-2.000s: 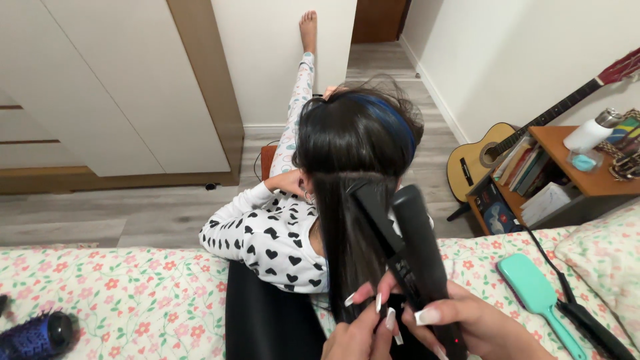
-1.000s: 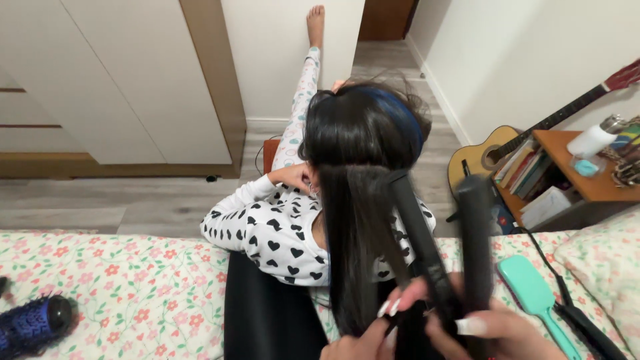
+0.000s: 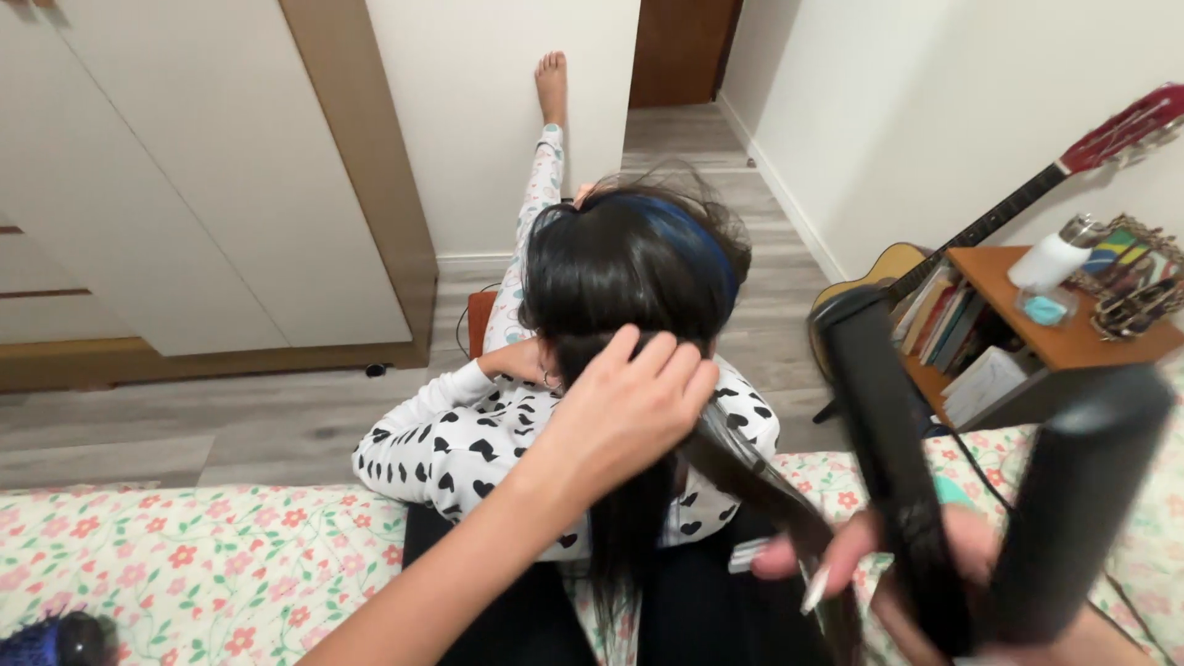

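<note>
A person with long dark hair (image 3: 629, 268), blue-streaked on top, sits in front of me in a white top with black hearts (image 3: 444, 453). My left hand (image 3: 629, 398) lies at the back of the head, its fingers curled into the hair below the parting line. My right hand (image 3: 888, 564), low on the right, grips a black hair straightener (image 3: 888, 444) whose two arms stand apart. A lock of hair (image 3: 758, 472) runs from near my left fingers down to my right fingertips; the straightener's plates are off it.
A flowered bedspread (image 3: 231, 555) spans the front, with a blue round hairbrush (image 3: 55, 638) at lower left and a partly hidden teal brush (image 3: 953, 492) at right. A guitar (image 3: 888, 268) leans behind a wooden shelf unit (image 3: 1064, 342) bearing a white bottle (image 3: 1054, 254).
My left hand has moved up from the lower hair lengths to the back of the head. The straightener has moved right, away from the hair, and its arms are wider apart.
</note>
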